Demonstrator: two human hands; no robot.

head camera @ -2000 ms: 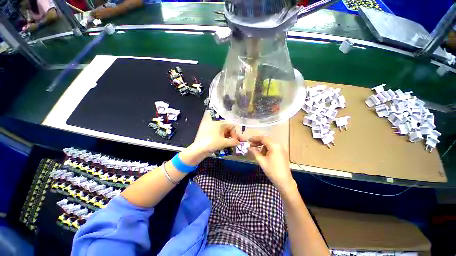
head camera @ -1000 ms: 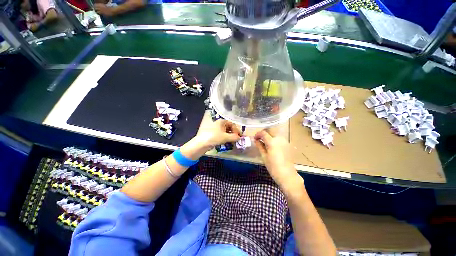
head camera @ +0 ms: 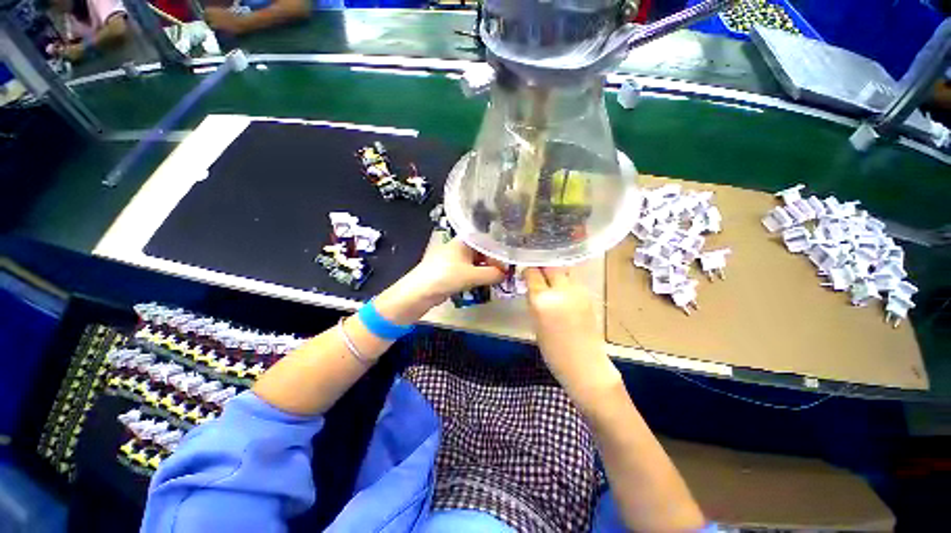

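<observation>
My left hand [head camera: 459, 273] and my right hand [head camera: 555, 297] are close together under the front rim of the clear fume hood [head camera: 542, 224]. A small white plug housing [head camera: 510, 283] shows between my fingers. My left fingers hold it, with a dark circuit board [head camera: 471, 296] just below that hand. My right fingertips are pinched at the rim, partly behind the clear plastic. Whether they grip a wire or anything else cannot be made out. The soldering tip is hidden.
The black mat [head camera: 250, 208] holds boards and joined units. The tan board [head camera: 772, 333] holds two heaps of white plugs. A tray with rows of units [head camera: 188, 354] is low left. An open carton [head camera: 782, 484] is low right. The green belt [head camera: 396, 89] runs behind.
My right hand has moved in and up to the hood's rim beside my left hand. The white plug is now more covered by my fingers. A white piece on the belt has moved left.
</observation>
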